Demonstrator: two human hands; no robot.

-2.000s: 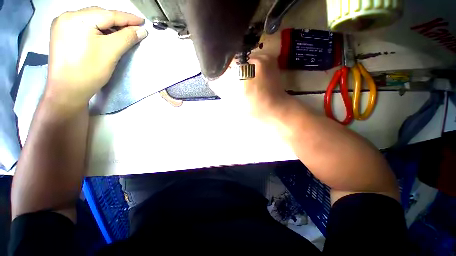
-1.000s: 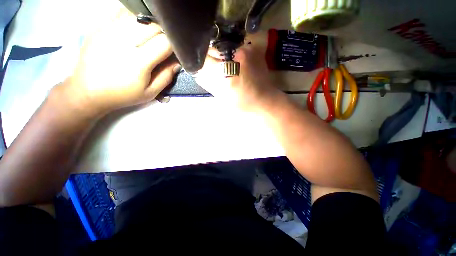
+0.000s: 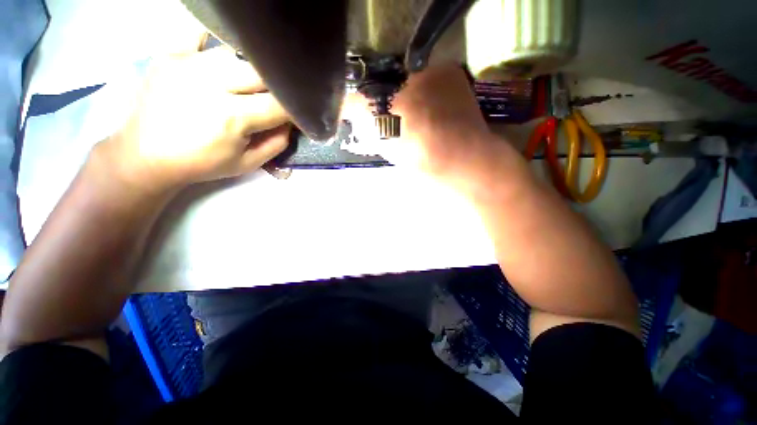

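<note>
The sewing machine head (image 3: 290,58) hangs over the white table, its nose hiding the needle area. A dark grey fabric piece (image 3: 319,152) shows below the nose between my hands. My left hand (image 3: 203,120) lies left of the nose, fingers bent toward it, thumb at the fabric's left end; whether it grips is unclear. My right hand (image 3: 436,120) is behind and right of the brass tension knob (image 3: 388,126). Its fingers are hidden by the machine and washed out by glare.
Scissors with red and orange handles (image 3: 586,162) lie right of my right hand, beside a partly covered phone (image 3: 505,98). A dark cloth strip (image 3: 676,199) hangs over the table edge. Grey-blue pieces (image 3: 10,124) lie far left. Blue crates (image 3: 166,340) stand below.
My left hand has moved right from the pale fabric, to beside the machine nose. My right hand has shifted up and right and now covers part of the phone. The view has shifted slightly.
</note>
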